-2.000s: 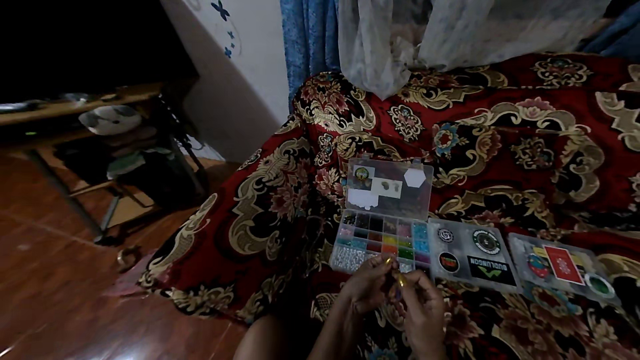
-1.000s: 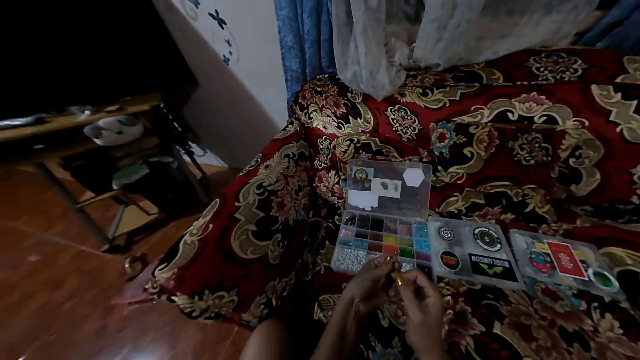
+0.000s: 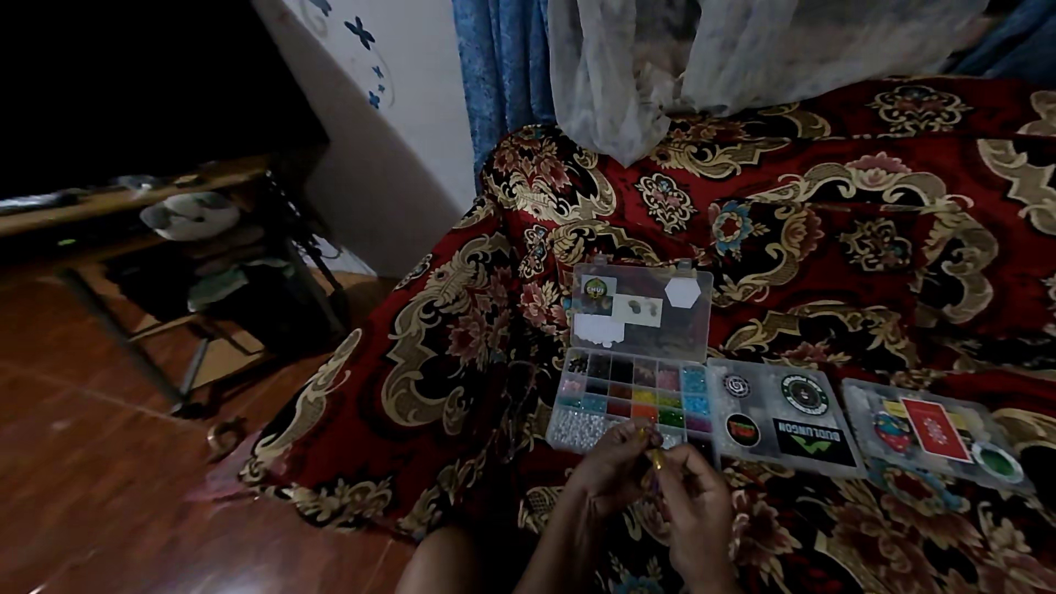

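Observation:
My left hand point(image 3: 612, 469) and my right hand point(image 3: 693, 495) meet in front of an open plastic bead organizer point(image 3: 569, 433). Both pinch a small gold-coloured piece point(image 3: 657, 459) between their fingertips; its exact kind is too small to tell. The organizer's compartments hold beads in many colours, with clear or white beads point(image 3: 577, 429) in the front left one. Its raised transparent lid point(image 3: 685, 330) bears stickers and leans back toward the sofa. My fingers hide part of the organizer's front edge.
Right of the organizer lie a closed plastic case with stickers point(image 3: 771, 445) and another closed case point(image 3: 858, 412) with a red card on it. All rest on a sofa with a red patterned cover point(image 3: 462, 330). A wooden stand point(image 3: 239, 169) with a dark screen is at the left.

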